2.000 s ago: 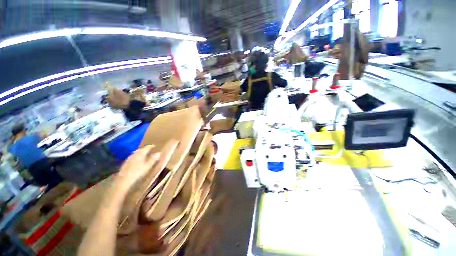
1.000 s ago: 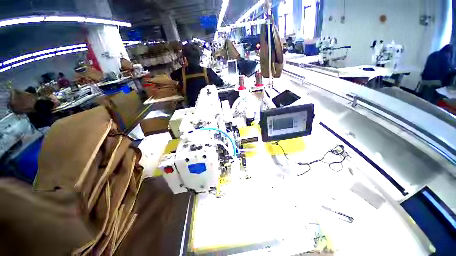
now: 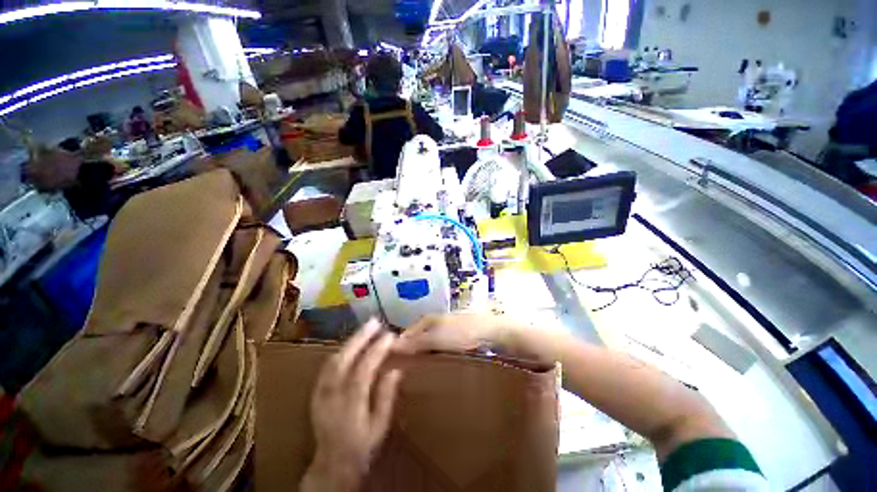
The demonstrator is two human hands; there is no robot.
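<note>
A large brown garment panel [image 3: 462, 423] hangs in front of me, before the sewing machine head [image 3: 409, 279]. My right hand [image 3: 447, 334] reaches across from the right and holds the panel's top edge. My left hand [image 3: 354, 399] lies on the panel's face left of its middle, fingers slightly apart and blurred; whether it grips any cloth cannot be told. The panel hides the area below the machine head. A thick stack of brown panels [image 3: 163, 259] with pale edges is at the left.
The control screen [image 3: 581, 209] stands right of the machine head. A thin black cable [image 3: 635, 288] and a grey flat plate [image 3: 723, 346] lie on the white table at right. A dark device [image 3: 846, 384] is at the right edge. A person [image 3: 385, 120] is behind the machine.
The brown panel, low at the left and blurred one second ago, is now in front of the machine. Both hands have come into view at it.
</note>
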